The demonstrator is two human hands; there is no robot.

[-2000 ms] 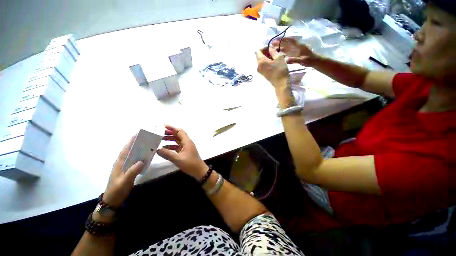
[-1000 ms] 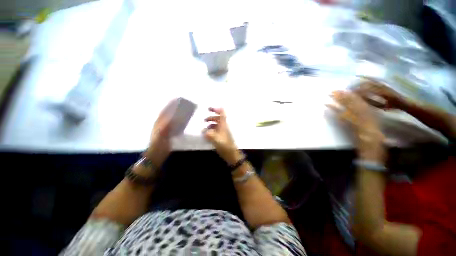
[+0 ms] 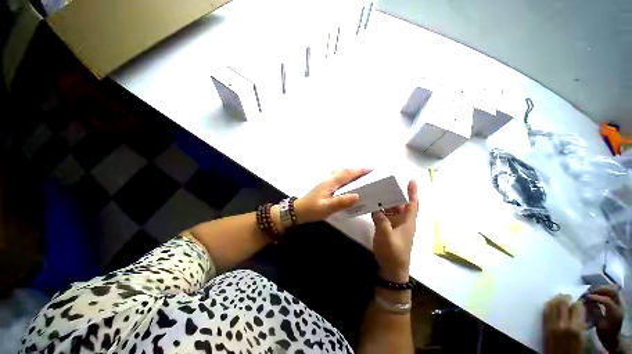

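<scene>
A small white retail box (image 3: 374, 196) with fine grey print and a small dark dot is held over the table's front edge. My left hand (image 3: 331, 197) grips its left end, thumb on the printed face. My right hand (image 3: 396, 231) is at its right end, with fingers behind and below the box and the thumb near the dot. The contact of the right fingertips is partly hidden by the box.
White boxes stand in a row (image 3: 239, 93) at the back left and in a cluster (image 3: 443, 124). A brown carton (image 3: 132, 31) is far left. Yellow strips (image 3: 496, 244), dark cables (image 3: 518, 185), clear plastic (image 3: 589, 181) and another person's hands (image 3: 565, 321) are at the right.
The view has swung left, showing the brown carton and checkered floor. The box has turned from upright to nearly level, and my right hand has come onto its right end.
</scene>
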